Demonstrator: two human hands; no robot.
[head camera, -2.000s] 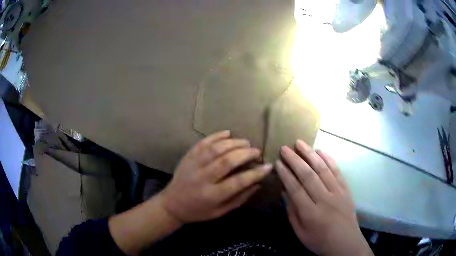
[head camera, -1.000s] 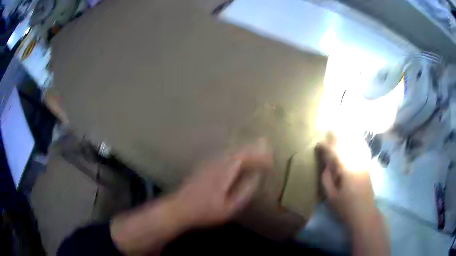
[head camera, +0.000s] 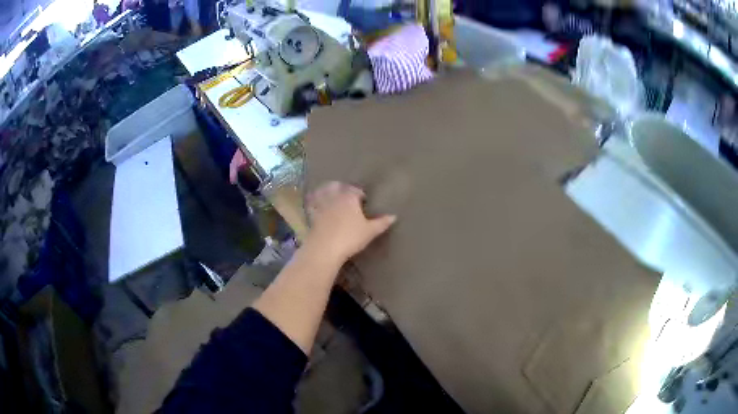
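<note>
A large brown garment panel (head camera: 477, 218) lies spread across the table in front of me. My left hand (head camera: 344, 217) rests on top of its left edge, slightly blurred, with the thumb apart from the curled fingers. The cloth is slightly raised beside the fingers. A patch pocket (head camera: 566, 356) of the same brown cloth lies on the panel's lower right part, partly cut off by the frame's bottom. Strong lamp glare (head camera: 659, 335) covers the panel's right edge and hides the needle area. My right hand is out of the picture.
Another sewing machine (head camera: 295, 52) stands at the upper left, with yellow-handled scissors (head camera: 236, 95) near it. Pink-white striped cloth (head camera: 400, 61) is behind the panel. Brown cut pieces (head camera: 194, 323) lie low at left. A pale trough (head camera: 688, 178) is at right.
The view has swung left. My left hand has moved from beside the pocket to the panel's left edge. My right hand has left the picture.
</note>
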